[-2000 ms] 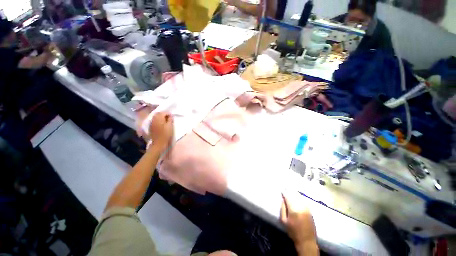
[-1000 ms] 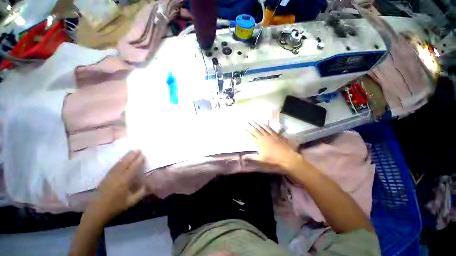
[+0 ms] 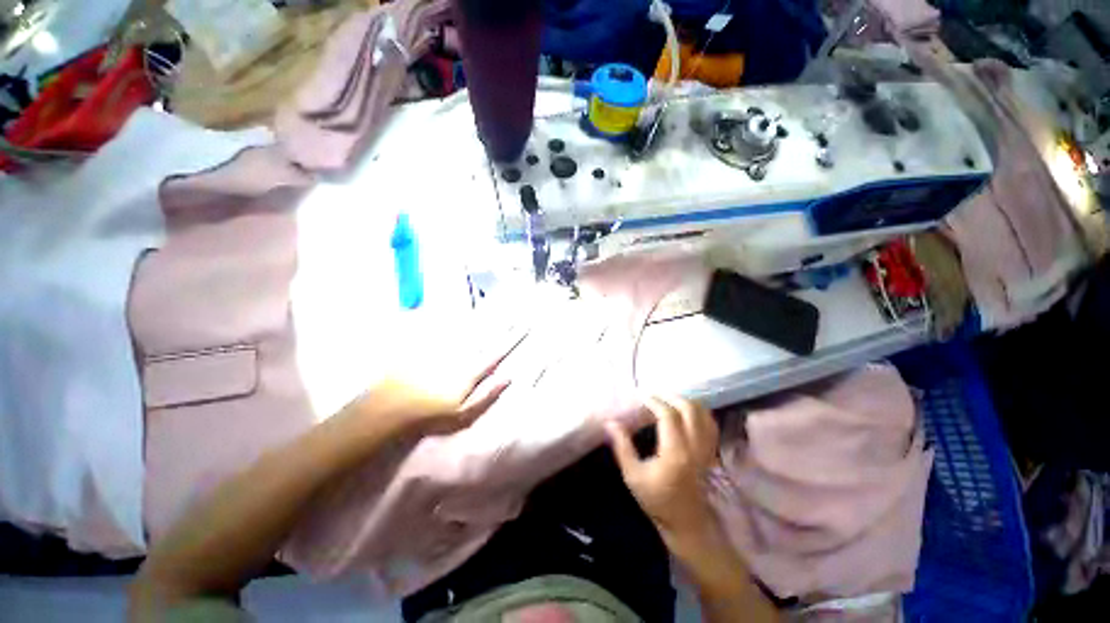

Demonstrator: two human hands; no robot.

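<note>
A dusty-pink garment panel (image 3: 450, 487) lies across the table front and hangs over the edge towards my lap. Its upper part reaches the needle area of the white sewing machine (image 3: 730, 158) and is washed out by glare. My left hand (image 3: 432, 408) lies on the panel, left of and below the needle, partly lost in the glare. My right hand (image 3: 667, 456) is at the panel's right edge by the table edge, fingers bent; its fingertips seem to pinch the cloth. Another pink panel with a stitched pocket flap (image 3: 201, 376) lies at left beside white cloth (image 3: 67, 353).
A bright blue tool (image 3: 407, 262) lies left of the needle. A black phone (image 3: 761, 312) lies under the machine arm. A yellow pot with blue lid (image 3: 616, 100) stands on the machine. A blue crate (image 3: 974, 487) and pink panels (image 3: 828, 475) are at right, below the table.
The pink panel in front has moved up and right, reaching the needle area. My left hand has moved right onto it. My right hand has moved down to its edge, fingers now bent.
</note>
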